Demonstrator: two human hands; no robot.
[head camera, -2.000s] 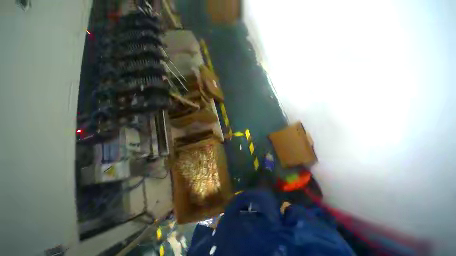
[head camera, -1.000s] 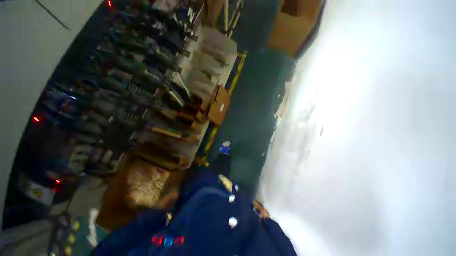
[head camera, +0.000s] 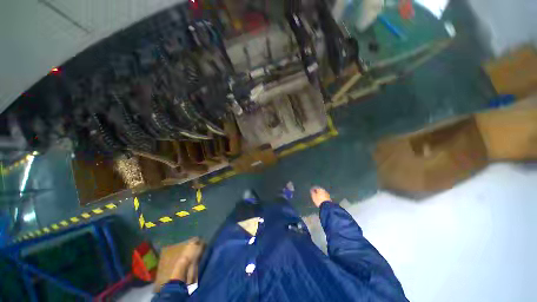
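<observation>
My left hand (head camera: 187, 259) is low at the left, beside my blue coat and in front of a brown carton. It is blurred, and I cannot tell whether it holds anything. My right hand (head camera: 320, 196) is held out ahead of me over the green floor, right of centre. It is small and blurred, so its fingers and any small thing in it cannot be made out. Both hands are apart from the feeders (head camera: 171, 112) and from the scrap box (head camera: 129, 171) with pale clippings.
Brown component boxes (head camera: 203, 151) stand under the feeders. Yellow-black tape (head camera: 171, 219) marks the green floor. A large open carton (head camera: 433, 156) stands at the right beside a white surface (head camera: 465, 236). A blue frame (head camera: 59, 265) and a red-orange object (head camera: 143, 261) are at the lower left.
The view has turned, so the feeder row now runs across the picture and the cartons at the right have come in. My right arm now reaches further forward, away from my coat.
</observation>
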